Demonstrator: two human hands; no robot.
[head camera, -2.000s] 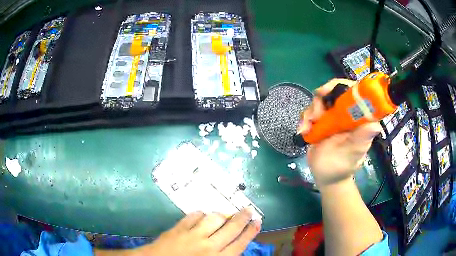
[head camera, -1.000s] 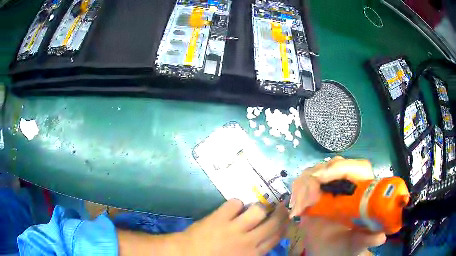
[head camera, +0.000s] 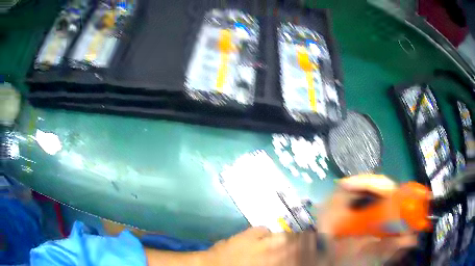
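A silver-white phone assembly lies tilted on the green bench, its lower end at my hands. My left hand is at the phone's lower end with its fingers on it; the fingertips are blurred. My right hand is closed around the orange electric screwdriver, held nearly level at the phone's lower right. The screwdriver's nose and bit are hidden or blurred. The round screw dish is above my right hand, and a pile of white bits lies left of it.
A stacked black tray holding several phones spans the back. More black trays with phones stand at the right. A white scrap lies on the left bench, and a cream cup is at the left edge.
Since two seconds ago, my right hand has brought the screwdriver from the dish down to the phone's lower end. The camera view has shifted, and the frame is blurred now.
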